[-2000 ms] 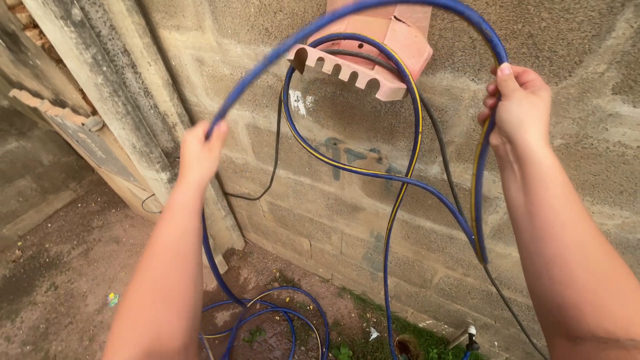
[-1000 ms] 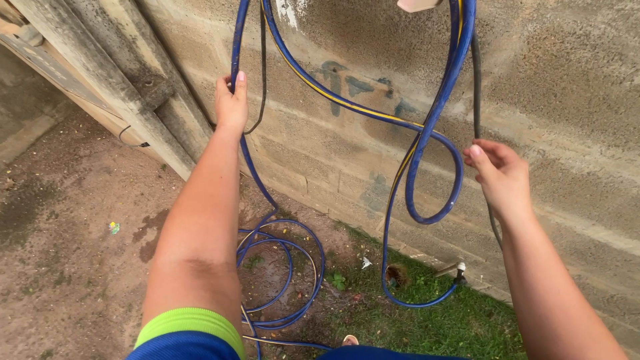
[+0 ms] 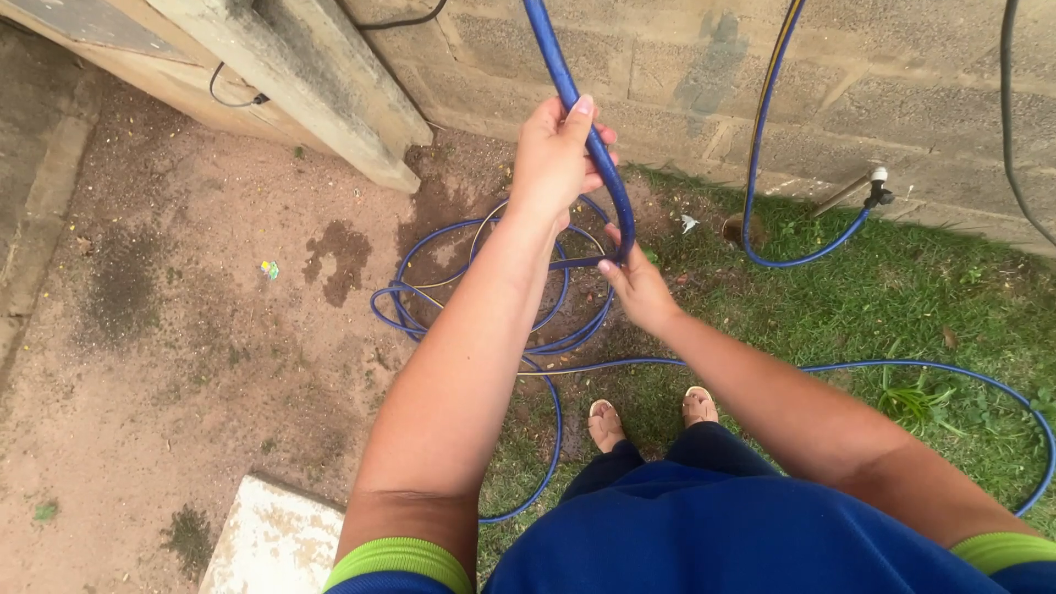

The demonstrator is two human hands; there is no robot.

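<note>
A blue garden hose (image 3: 553, 49) with a yellow stripe comes down from the top of the view. My left hand (image 3: 561, 157) is closed round it, thumb on top. Just below and to the right, my right hand (image 3: 639, 280) grips the same hose where it bends to the left. Beneath both hands, loose loops of the hose (image 3: 429, 239) lie on the dirt. Another length of hose (image 3: 752, 148) hangs by the wall and curves up to a tap (image 3: 879, 191) at the right. The hose's upper part is out of view.
A concrete block wall (image 3: 660, 74) runs along the top, with a concrete post (image 3: 313, 91) at its left. A black cable (image 3: 1008, 124) hangs at the right. A pale slab (image 3: 272, 540) lies at lower left. Hose also crosses the grass (image 3: 825, 313) near my feet (image 3: 606, 425).
The view has tilted down towards the ground. My right hand, apart from the left and with open fingers a second ago, has come beside it and taken hold of the hose.
</note>
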